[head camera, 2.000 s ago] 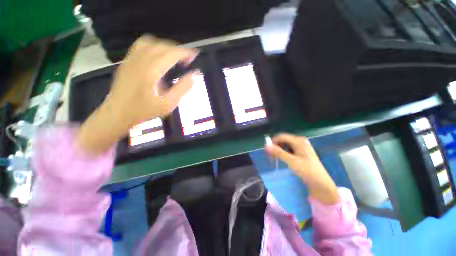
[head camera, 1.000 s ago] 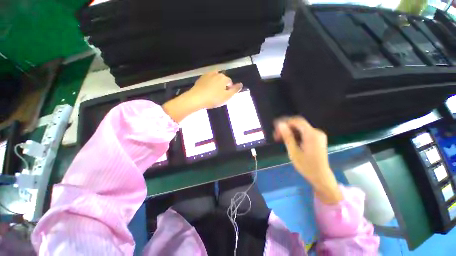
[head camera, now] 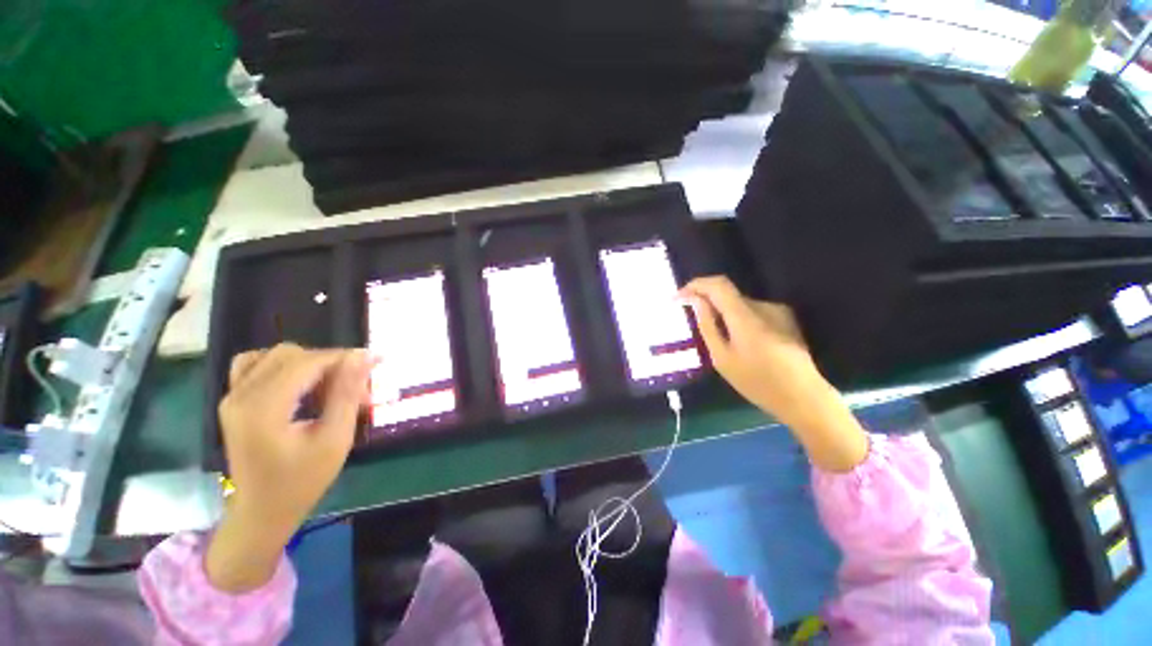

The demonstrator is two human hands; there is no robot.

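Note:
The black foam tray point(head camera: 468, 225) holds three lit phones: the left phone point(head camera: 411, 331), the middle phone point(head camera: 527, 316) and the right phone point(head camera: 644, 300). A white cord's plug point(head camera: 673, 401) sits at the right phone's bottom edge, and its cord point(head camera: 617, 505) hangs in loops below. My left hand point(head camera: 291, 423) is curled over the tray's left end, fingertips at the left phone's lower left edge; whether it holds something is hidden. My right hand point(head camera: 756, 347) has its fingertips at the right phone's right edge, with nothing visible in it.
Stacked black trays point(head camera: 505, 95) stand behind the work tray, and another stack point(head camera: 859, 265) stands at right with dark phones on top. A white power strip point(head camera: 126, 366) with plugs lies at left. Another tray of lit phones point(head camera: 1118, 555) is at the lower right. A small yellow spot point(head camera: 228, 486) shows below my left hand.
My left hand has moved from the right phone's top edge to the left phone's lower left. My right hand has moved onto the right phone's edge. The cord was plugged in between the two earlier frames.

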